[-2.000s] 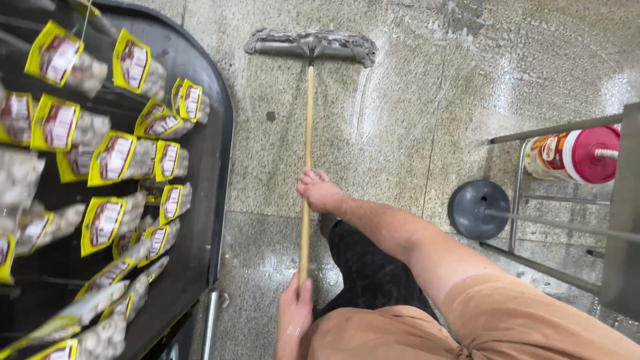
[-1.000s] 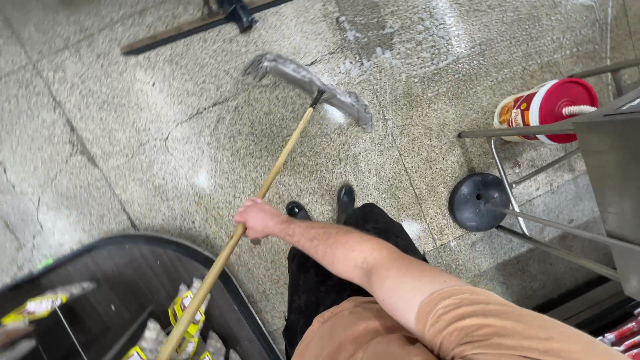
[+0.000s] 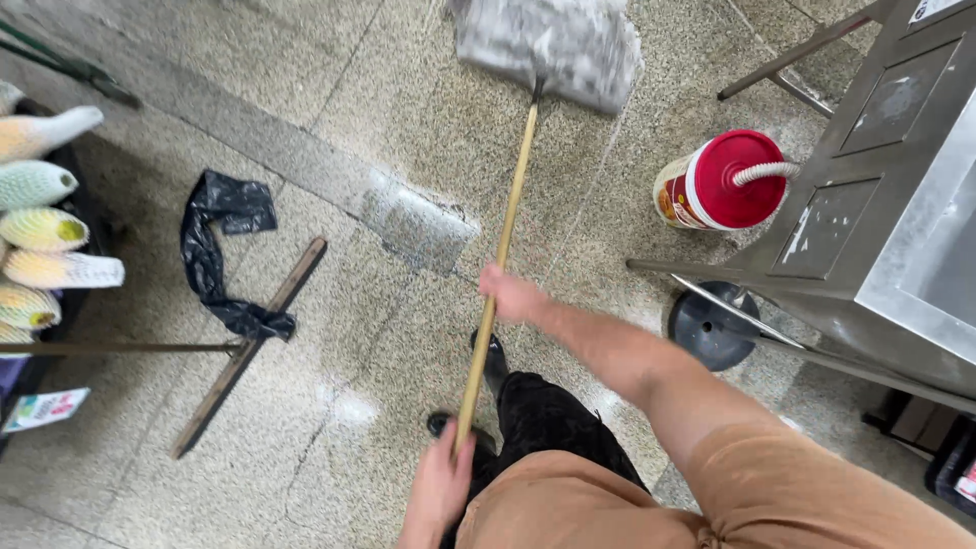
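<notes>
A long wooden handle (image 3: 515,187) runs up from my body to a wide grey mop or cloth-wrapped floor head (image 3: 549,53), which lies wet on the speckled floor at the top. My right hand (image 3: 515,293) is closed around the handle about halfway along. Lower down, my left hand (image 3: 446,473) grips it near its end, partly blurred. Left of the handle, a wooden floor squeegee (image 3: 252,343) rests on the floor, with a black plastic bag (image 3: 210,259) lying across its bar.
A bucket with a red lid (image 3: 736,179) stands at the right, beside a metal stand (image 3: 839,221) and a round black base (image 3: 713,324). Fruit in foam nets (image 3: 46,229) fills a display at the left edge. A shiny wet patch (image 3: 419,221) lies mid-floor.
The view has shifted widely; the netted fruit and black bag now show at left. The floor head points away from me. My left hand, hidden one second ago, shows on the handle's lower end.
</notes>
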